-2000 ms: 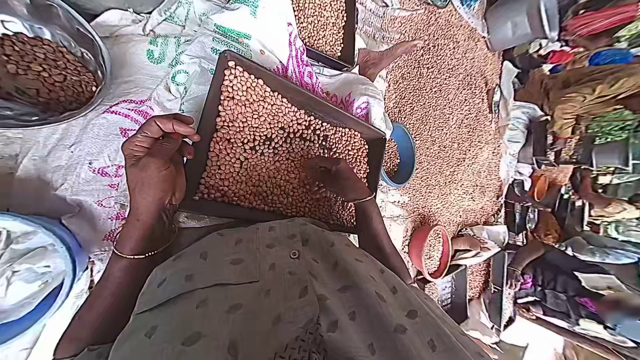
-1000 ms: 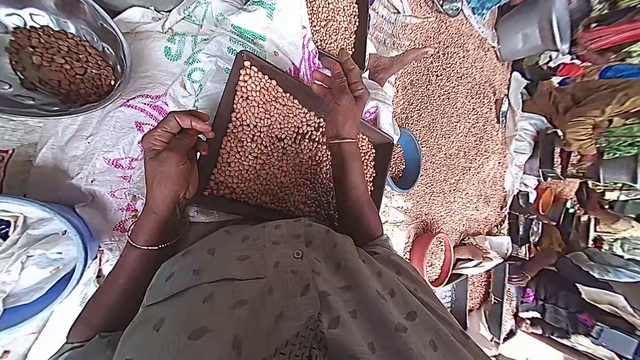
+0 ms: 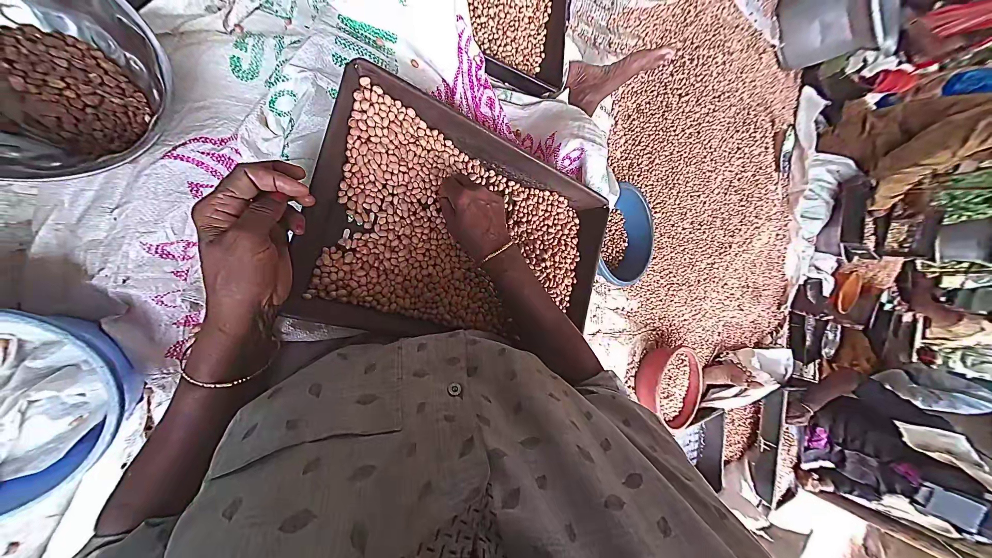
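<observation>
A dark rectangular tray (image 3: 325,170), tilted in view, lies before my body and holds a layer of shelled peanuts (image 3: 403,256). My left hand (image 3: 252,225) is raised beside the tray's left edge, its fingers curled toward the thumb; whether something small is between them cannot be told. Over the middle of the tray, my right hand (image 3: 474,213) touches the peanuts with bent fingers, and its fingertips are partly hidden. A small dark gap shows among the peanuts at the tray's left part.
White printed sacks (image 3: 178,101) lie under the tray. A metal bowl (image 3: 159,101) of darker nuts is upper left, a blue tub (image 3: 116,364) lower left. A blue bowl (image 3: 639,232), a red bowl (image 3: 655,380) and a wide peanut heap (image 3: 705,170) are right. Another person's foot (image 3: 612,77) is near a second tray (image 3: 554,46).
My right hand was at the tray's far edge a second ago and is now back among the peanuts in the middle. My left hand has stayed beside the left edge.
</observation>
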